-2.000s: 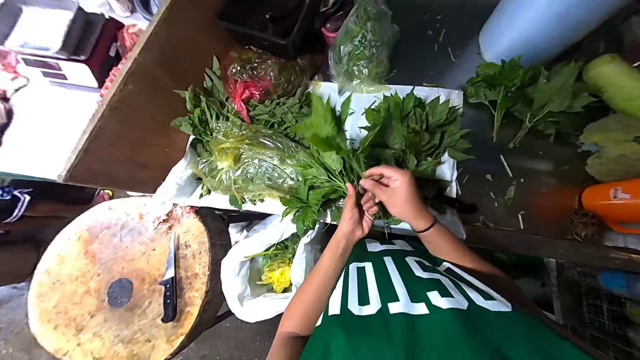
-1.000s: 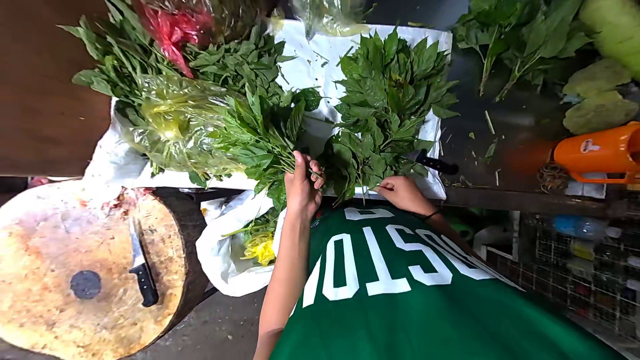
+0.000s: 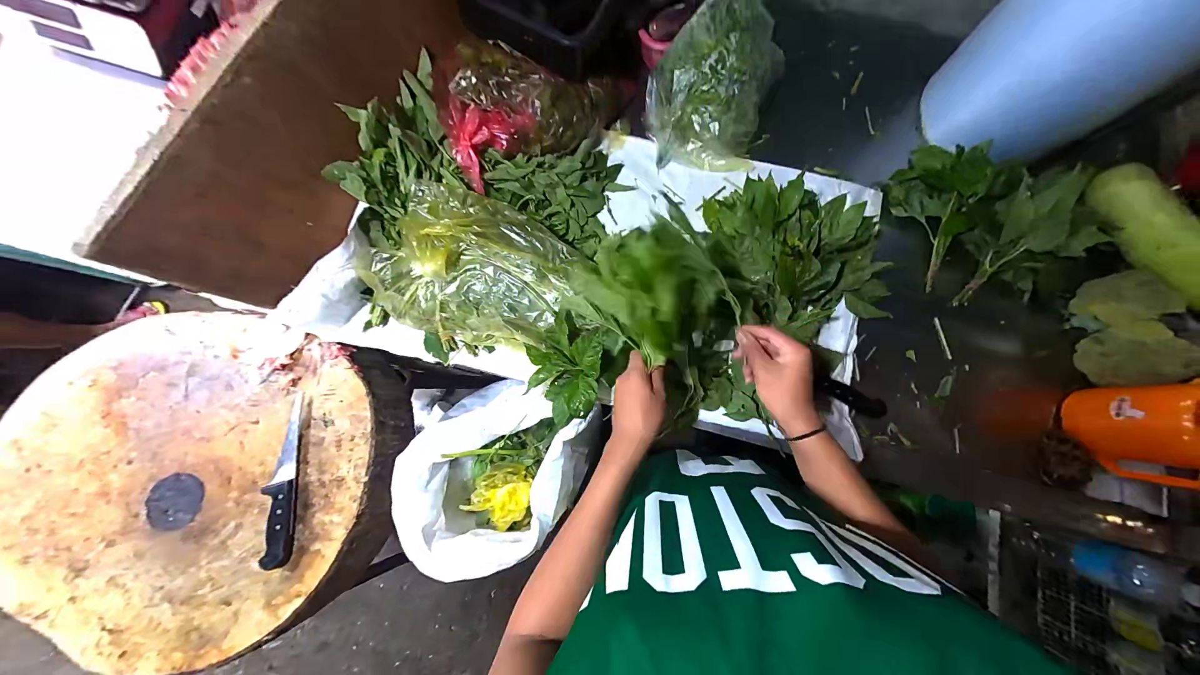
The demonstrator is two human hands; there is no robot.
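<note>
My left hand (image 3: 639,398) grips a bunch of leafy green stems (image 3: 656,291), whose leaves are blurred. Just right of it, my right hand (image 3: 776,373) has bent fingers close together near the stems and a leafy heap (image 3: 792,244); whether it pinches a stem is unclear. The greens lie on a white sheet (image 3: 858,195). A clear yellowish plastic bag (image 3: 478,267) rests over more greens to the left. Beside my right wrist, a black knife handle (image 3: 851,397) sticks out; its blade is hidden. Below, a white bag (image 3: 427,534) holds greens and yellow plastic.
At the left, a knife (image 3: 283,497) lies on a round wooden chopping block (image 3: 84,450). Bagged greens (image 3: 712,84) and a black crate (image 3: 548,33) stand behind. To the right are loose leafy stems (image 3: 952,187), a pale blue cylindrical object (image 3: 1059,75) and an orange plastic object (image 3: 1134,422).
Since one second ago, my left hand has moved its bunch right, toward the right-hand heap. My right hand has risen from the sheet's near edge toward the stems. The view has shifted.
</note>
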